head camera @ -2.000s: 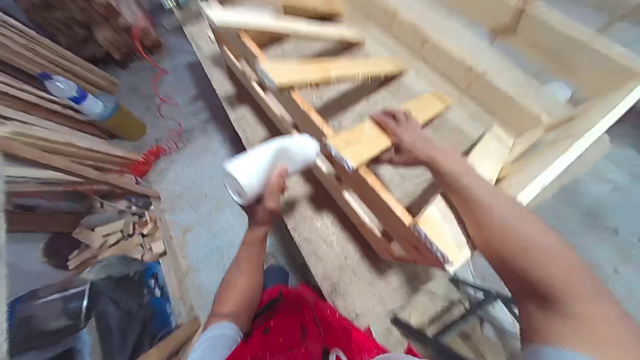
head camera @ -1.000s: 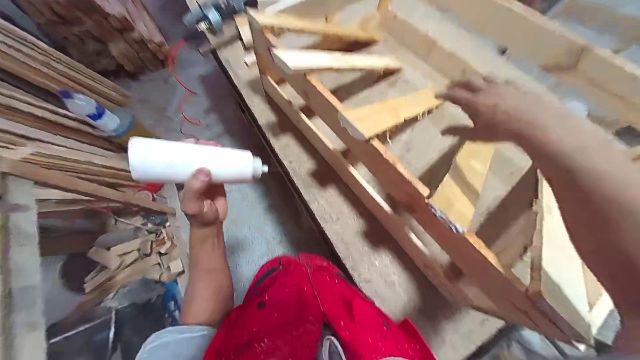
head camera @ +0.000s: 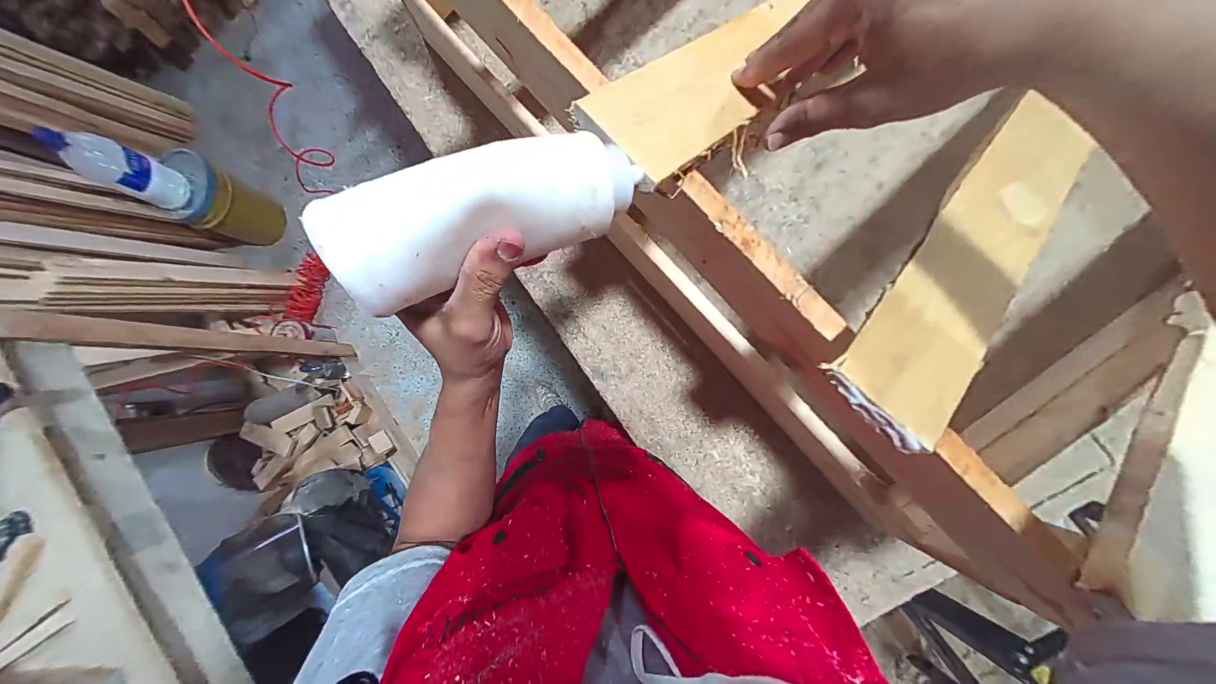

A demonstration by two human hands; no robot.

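My left hand [head camera: 470,304] is closed around a white plastic squeeze bottle [head camera: 465,214], held nearly level with its nozzle at the end of a wooden slat [head camera: 674,104]. With fingers and thumb my right hand [head camera: 845,76] touches that slat's splintered edge. The slat's end lies over the notched rail of a wooden frame [head camera: 760,275]. Nearer me, a second slat [head camera: 959,275] rests in the rail, with whitish material along its end. Whether glue is leaving the nozzle I cannot tell.
The frame lies on a rough worktable [head camera: 608,323]. To the left are stacked boards [head camera: 85,190], a water bottle [head camera: 114,166], a yellowish container [head camera: 247,204], a red coiled hose [head camera: 306,290] and wood offcuts [head camera: 318,432]. A black metal tool or clamp [head camera: 988,632] sits at lower right.
The bottle has moved from beside the frame to a slat's end. My right hand, off the slats with spread fingers one second ago, now touches that slat. The view has moved nearer the frame.
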